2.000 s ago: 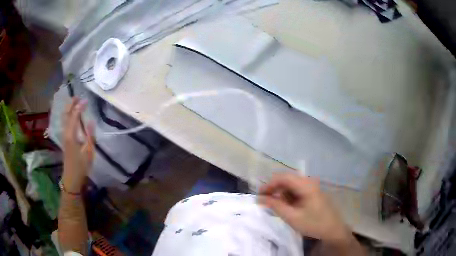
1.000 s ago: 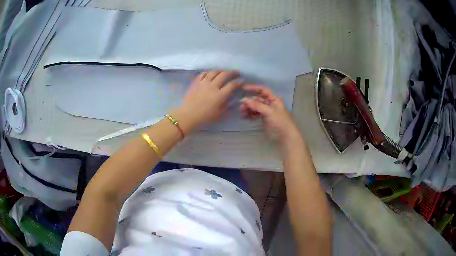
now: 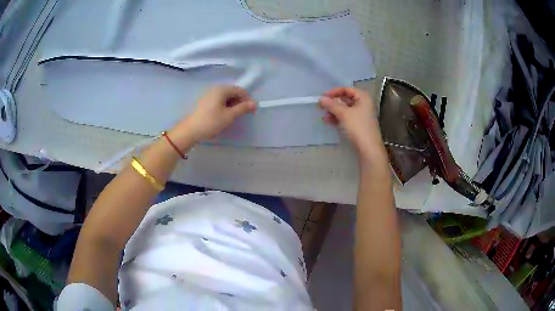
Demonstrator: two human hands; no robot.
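Note:
A pale grey-blue panel (image 3: 109,97) with a dark line across it lies flat on the off-white table. A narrow white tape (image 3: 289,102) is stretched straight between my two hands over the panel's right part. My left hand (image 3: 225,112) pinches its left end between thumb and fingers. My right hand (image 3: 350,112) pinches its right end. More tape shows left of my left forearm, along the table's near edge. The tape roll (image 3: 6,115) is at the far left, cut by the picture's edge.
A steam iron (image 3: 404,121) with a red-brown handle lies just right of my right hand. Grey and dark cloth pieces (image 3: 517,146) hang at the right. Red and green baskets (image 3: 499,243) are below right. A pale bundle with dark stripes (image 3: 39,194) hangs below the table's left edge.
My hands were close together over the panel and have moved apart, with the tape now taut between them. The panel is more wrinkled near my left hand. The view has shifted slightly.

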